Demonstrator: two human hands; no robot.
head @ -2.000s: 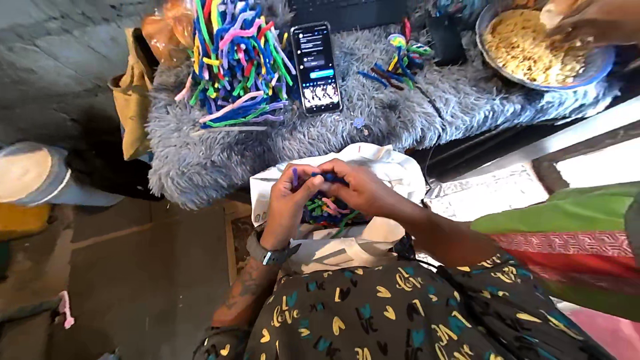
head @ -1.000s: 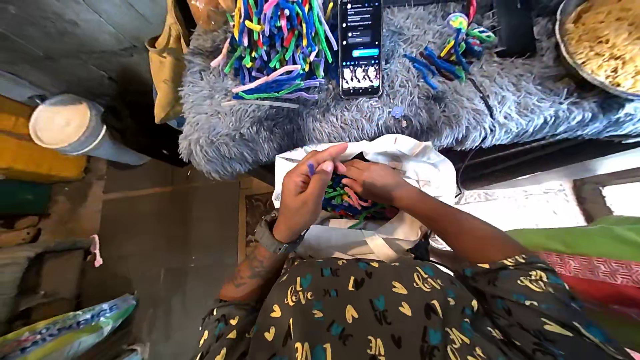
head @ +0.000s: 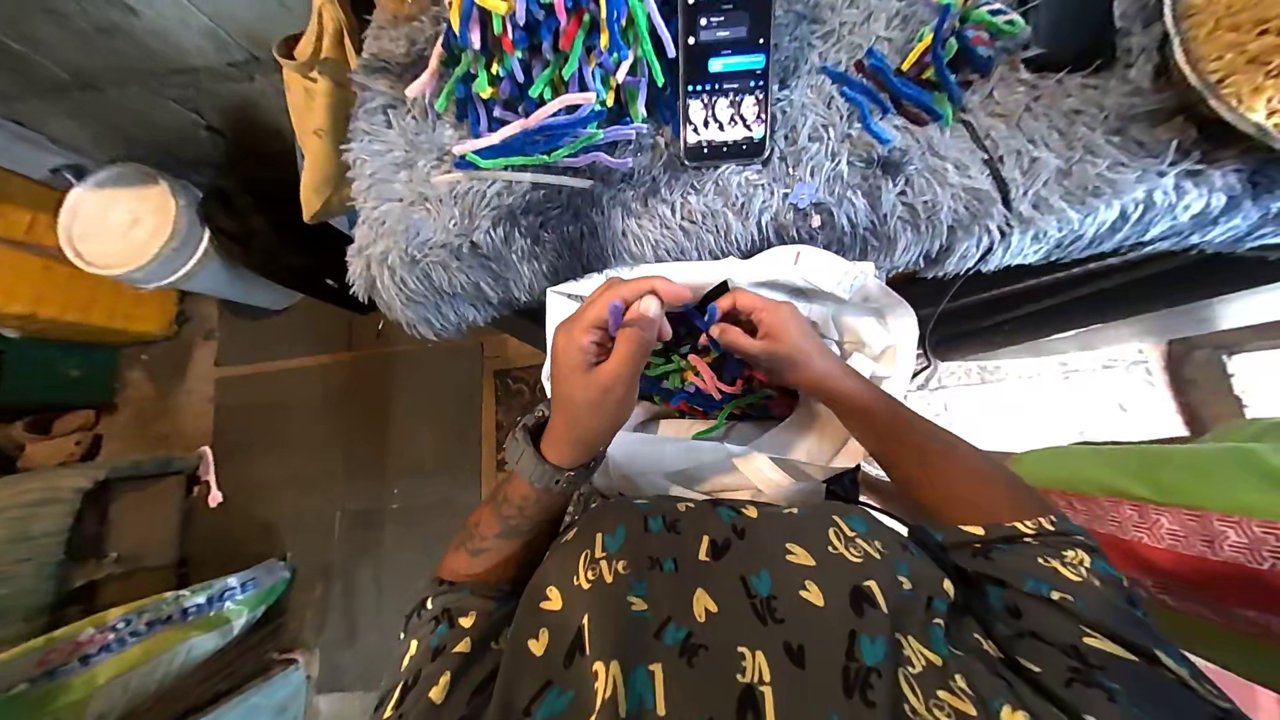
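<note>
Over an open white fabric bag (head: 800,275) on my lap, both my hands work close together. My left hand (head: 610,350) is closed with a purple fuzzy strip (head: 615,318) poking out between its fingers. Between finger and thumb, my right hand (head: 765,335) pinches a blue fuzzy strip (head: 712,318), beside a small black piece (head: 713,294). Inside the bag lie many coloured fuzzy strips (head: 700,375), pink, green, blue and red. A large pile of similar strips (head: 560,60) rests on the grey shaggy cover ahead, and a smaller bunch (head: 930,65) lies farther right.
A phone (head: 727,80) with a lit screen lies on the grey shaggy cover (head: 650,225). A bowl of food (head: 1225,60) stands at the far right. On the left are a tan cloth bag (head: 320,110), a lidded bucket (head: 125,220) and a plastic sack (head: 150,640) on the floor.
My hands have moved slightly apart over the bag. Another person's hand, at the bowl two seconds ago, is out of view. The view has shifted left and closer.
</note>
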